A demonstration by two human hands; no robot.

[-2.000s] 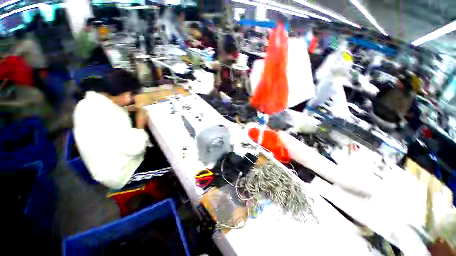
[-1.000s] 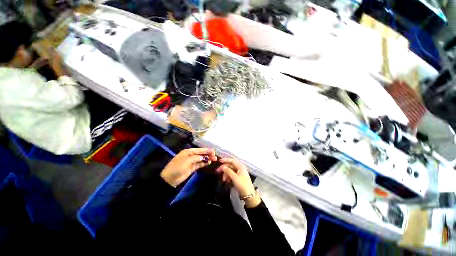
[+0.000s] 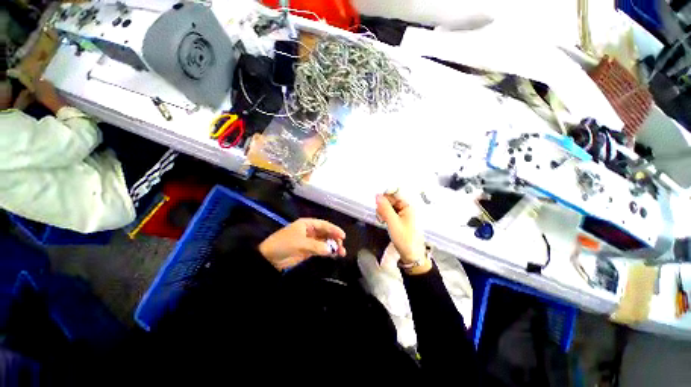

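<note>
My left hand (image 3: pixel 305 240) is bent in front of my body, its fingers curled around a small shiny item (image 3: pixel 332 246) at the fingertips. My right hand (image 3: pixel 399 219) is at the front edge of the white table (image 3: pixel 341 204), thumb and fingertips together; a tiny light thing may be between them, too small to tell. The cord pile (image 3: pixel 345 75), tangled and grey-green, lies on the table ahead. The white sewing machine (image 3: pixel 561 181) with a blue stripe stands to the right.
Scissors with yellow and red handles (image 3: pixel 228 130) and a black smartphone (image 3: pixel 285 63) lie left of the cords. A blue crate (image 3: pixel 182 257) stands below the table, another (image 3: pixel 492 302) at right. A covered stool (image 3: pixel 447 291) is near my right arm. A person's light sleeve (image 3: pixel 57 170) is at left.
My hands have moved apart; the right has moved right, to the table edge. The left has moved slightly right and down. The view has turned and shifted nearer the table.
</note>
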